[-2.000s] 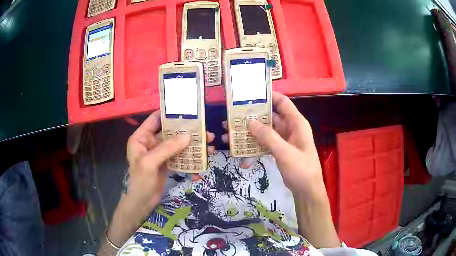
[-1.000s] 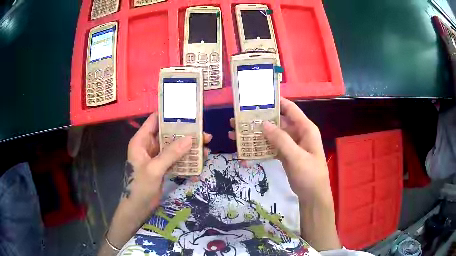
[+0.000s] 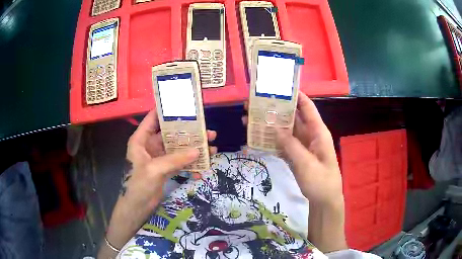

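Note:
My left hand (image 3: 156, 154) holds a gold keypad phone (image 3: 178, 101) upright above the lap, its thumb on the lower keys. My right hand (image 3: 310, 152) holds a second gold phone (image 3: 274, 81), tilted slightly right, its thumb at the lower keypad. Both screens are lit white with blue bars. The right phone has a green-blue tab at its upper right edge. The red phone tray (image 3: 148, 50) lies beyond. A phone with a lit screen (image 3: 102, 60) sits in its near left recess. Two phones with dark screens lie near its middle, the right one partly hidden by the held phone.
The tray rests on a dark green worktop (image 3: 390, 50). A red empty tray (image 3: 374, 187) stands low at the right. Blue cloth (image 3: 20, 212) shows at the left edge and pale cloth (image 3: 448, 144) at the right edge.
The right phone has moved up and to the right and now tilts right. Both thumbs have shifted down their keypads. The left phone has tilted and moved slightly up and left.

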